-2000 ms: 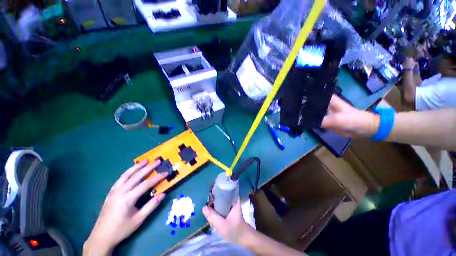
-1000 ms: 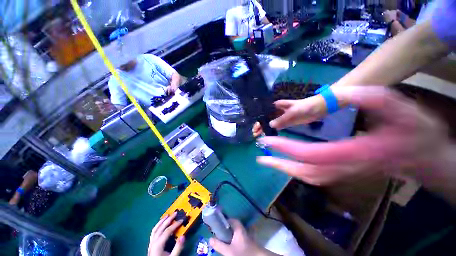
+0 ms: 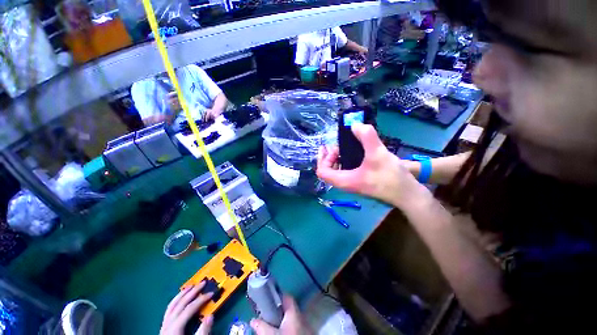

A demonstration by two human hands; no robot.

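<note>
An orange fixture (image 3: 238, 275) with two black parts in its cutouts lies on the bench at bottom centre. My left hand (image 3: 185, 310) rests on its near left end, fingers apart, fingertips at the nearer black part (image 3: 211, 288). My right hand (image 3: 285, 322) is cut off by the lower edge and holds the grey electric screwdriver (image 3: 265, 298) at the fixture's right end. Its tip is hard to make out. A yellow strap (image 3: 196, 134) runs from the screwdriver's top up to the upper left.
A silver-white box (image 3: 233, 203) stands behind the fixture, a tape ring (image 3: 179, 243) left of it. Blue-handled cutters (image 3: 339, 211) and a bagged bin (image 3: 288, 147) lie beyond. A person close at right holds a black device (image 3: 351, 141). Other workers sit behind. A black cord crosses the bench.
The view has swung. The nearby person's blurred hand has left the foreground; that person's head and the raised black device now show at right. My hands stay at fixture and screwdriver.
</note>
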